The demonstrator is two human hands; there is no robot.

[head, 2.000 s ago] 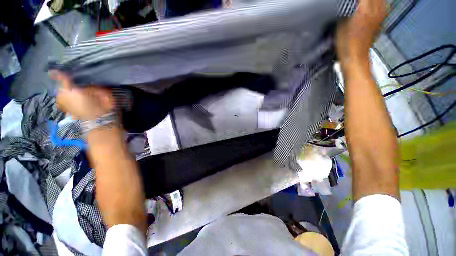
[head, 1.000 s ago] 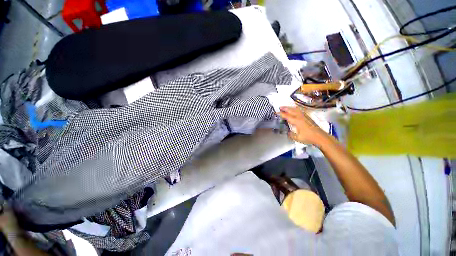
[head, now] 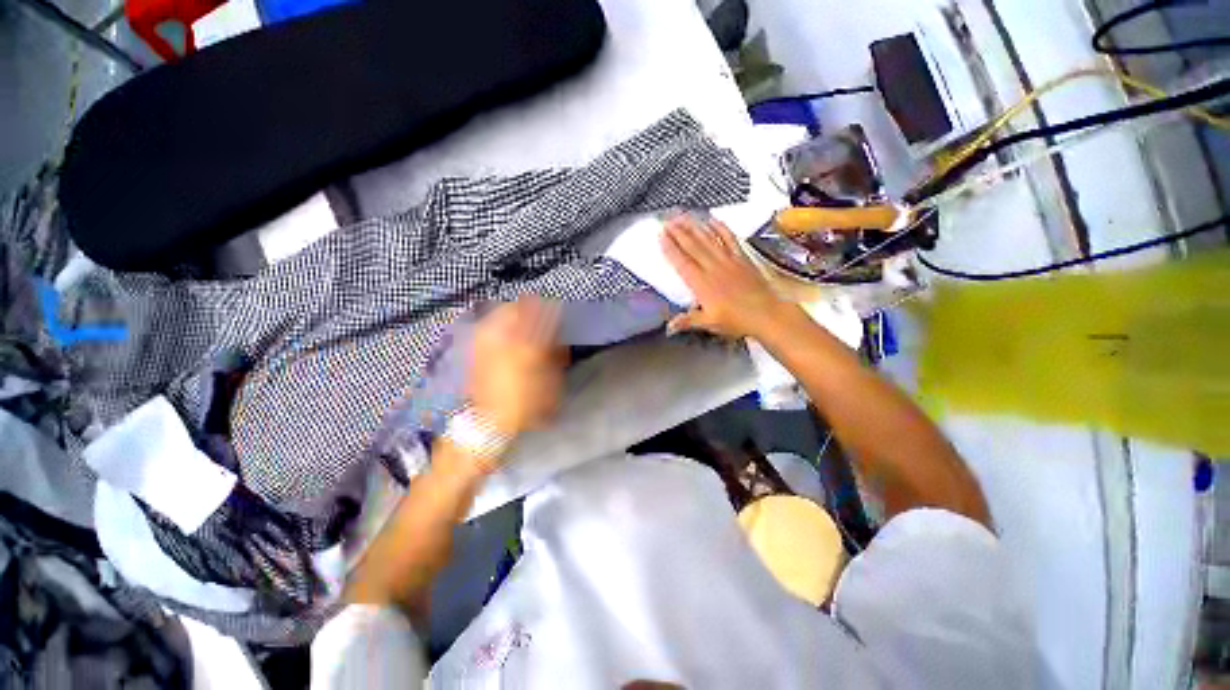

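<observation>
A checked garment piece (head: 351, 391) lies spread over the narrow sleeve board, which it mostly hides, on the white-topped table. My left hand (head: 515, 364) is blurred over the garment's near edge; whether it grips cloth cannot be told. My right hand (head: 722, 280) lies palm down, fingers apart, at the garment's right end, on white lining cloth (head: 650, 260). The steam iron (head: 843, 218), with its orange-yellow handle, rests on the iron rest just right of my right hand, untouched.
The large black pressing board (head: 337, 115) lies at the far side. A garment pile (head: 149, 526) is at left, with a blue strip (head: 84, 330) above it. Hoses and cables (head: 1066, 128) run right from the iron. A yellow-green sheet (head: 1079, 353) is at right.
The garment was lifted in both hands, then laid down over the sleeve board. My left hand has since come from the far lower left to the middle. My right hand has moved slightly left.
</observation>
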